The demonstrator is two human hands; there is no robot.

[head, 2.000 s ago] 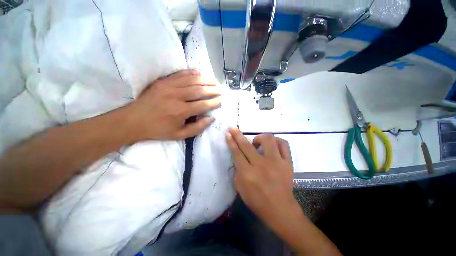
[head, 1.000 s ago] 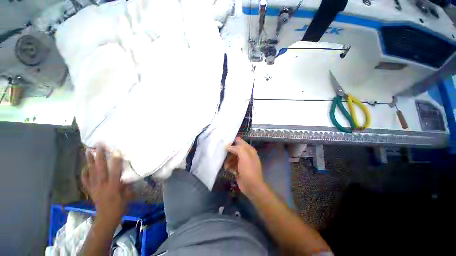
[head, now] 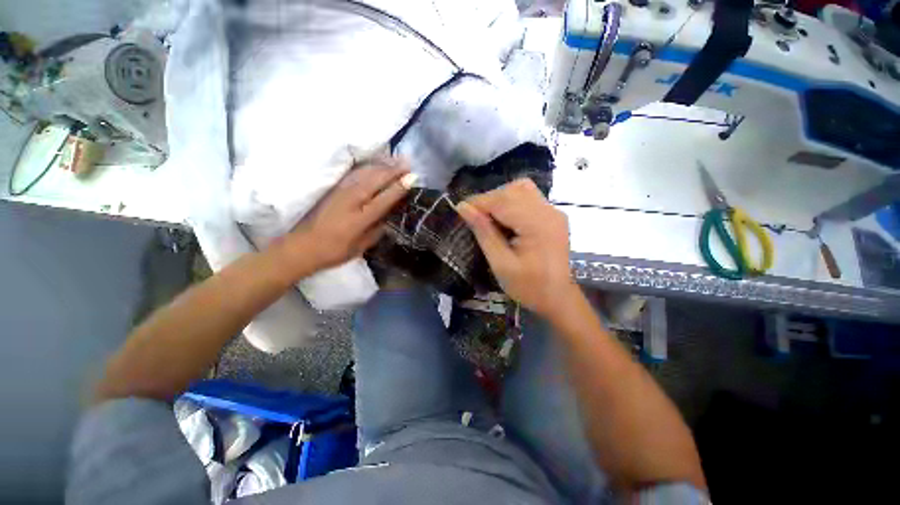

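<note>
The white garment body (head: pixel 296 108) lies bunched left of the needle, with dark seam lines, and hangs over the table's front edge. A brown-black plaid lining (head: pixel 434 232) shows at its front end, between my hands. My left hand (head: pixel 360 212) lies on the garment where the white layer meets the lining; whether its fingers grip is unclear. My right hand (head: pixel 518 237) pinches the lining near a pale line. The presser foot area (head: pixel 597 123) is behind and right of the cloth.
The white sewing machine (head: pixel 750 89) stands at the right. Scissors (head: pixel 730 237) with green and yellow handles and a brown-handled tool (head: pixel 829 259) lie on its bed. Another machine (head: pixel 123 84) is at the left. A blue crate (head: pixel 266 402) with white pieces is on the floor.
The front of the garment has been folded back, and the plaid lining now shows. My left hand has moved up and right onto it. My right hand has moved up onto the lining.
</note>
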